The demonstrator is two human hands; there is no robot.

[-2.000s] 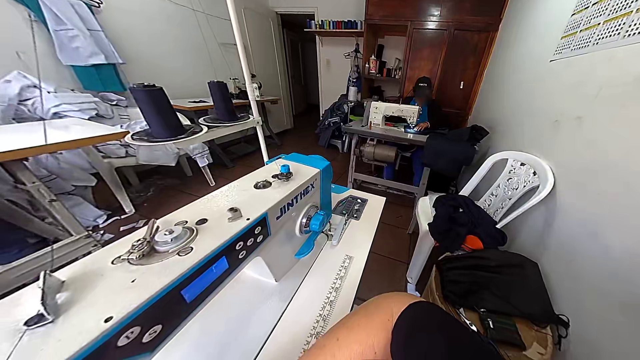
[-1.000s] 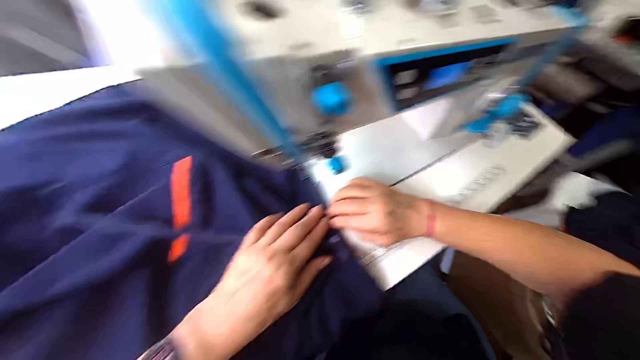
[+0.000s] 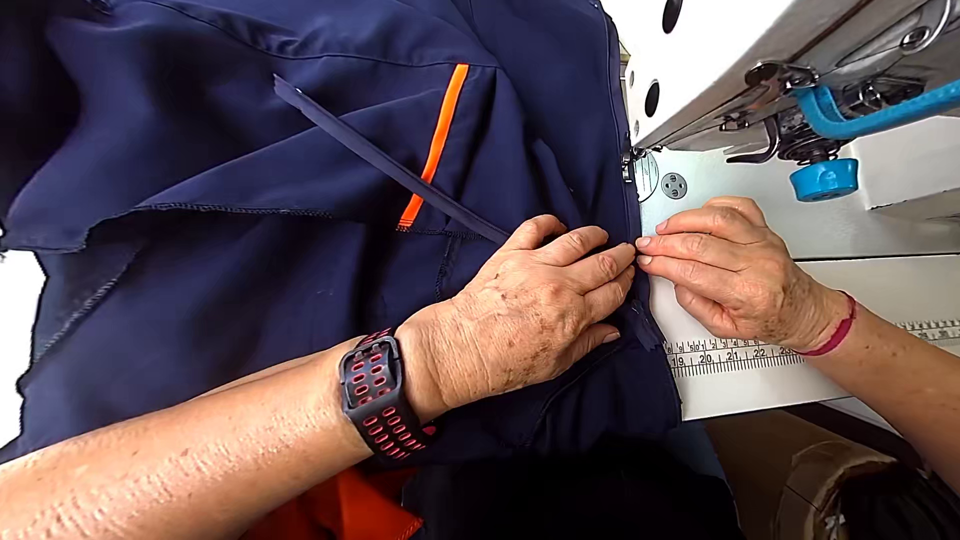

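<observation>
Navy fabric of a garment (image 3: 300, 300) with an orange strip (image 3: 439, 146) covers the left and middle of the view. My left hand (image 3: 551, 300) lies on it, fingers together near its right edge. My right hand (image 3: 724, 266) pinches that edge between thumb and fingers, touching the left fingertips. Just above the hands, the edge passes beneath the presser foot (image 3: 628, 165) of a white sewing machine (image 3: 720, 60). A narrow navy strip (image 3: 390, 165) runs diagonally over the fabric to my left hand, which hides its lower end.
The machine's metal needle plate (image 3: 646, 176) is partly covered by fabric. A blue knob (image 3: 823, 180) and blue lever (image 3: 900, 109) are at the upper right. A measuring tape (image 3: 735, 360) runs along the white table (image 3: 787, 382). Orange fabric (image 3: 345, 502) shows below my left forearm.
The view has swung down from the room to the machine bed. Both hands were at the fabric edge one second ago and remain there; the narrow navy strip is now plainly visible.
</observation>
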